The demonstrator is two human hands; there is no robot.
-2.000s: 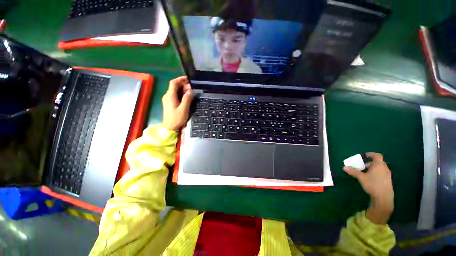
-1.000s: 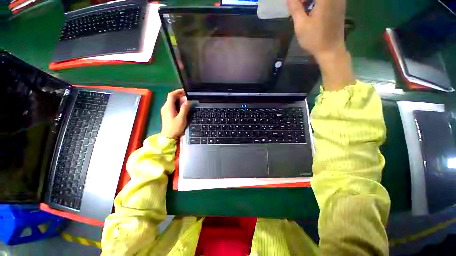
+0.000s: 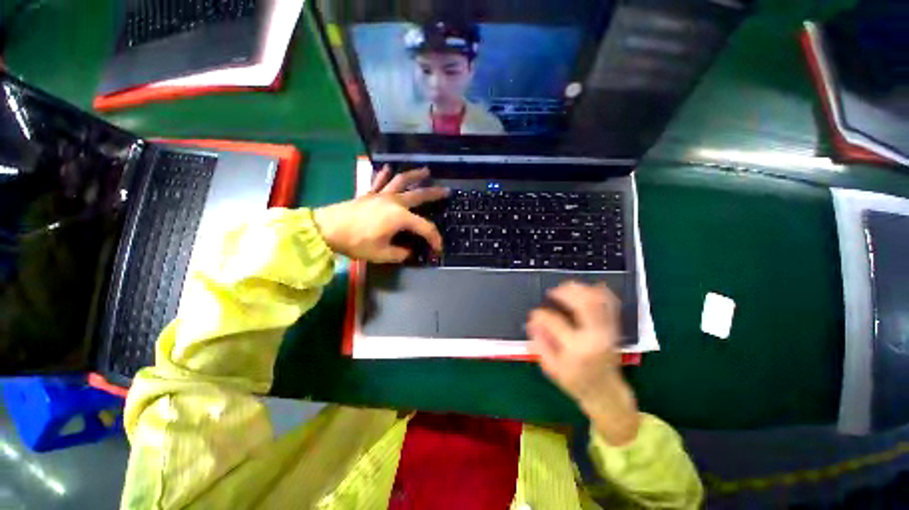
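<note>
The open dark grey laptop (image 3: 478, 299) lies in front of me on a white foam sheet (image 3: 439, 347) over a red-orange tray. Its screen (image 3: 538, 90) shows a live camera picture of a person in a cap. My left hand (image 3: 384, 219) is over the left part of the black keyboard (image 3: 538, 229), fingers spread, holding nothing. My right hand (image 3: 578, 334) is blurred over the right side of the palm rest, fingers bent; whether it touches the laptop is unclear. The small white pad (image 3: 718, 315) lies on the green mat to the right of the laptop.
A silver-grey laptop (image 3: 214, 219) with a black screen stands open at left on a red tray. Another laptop (image 3: 189, 50) is at the upper left. A laptop (image 3: 882, 90) is at upper right, and a dark slab (image 3: 892, 289) on white foam at right. A blue stool-like object (image 3: 60, 408) is lower left.
My left hand has moved from the laptop's left edge onto the keyboard. My right hand has come down from the screen's top to the palm rest and let go of the white pad. The camera picture shows again.
</note>
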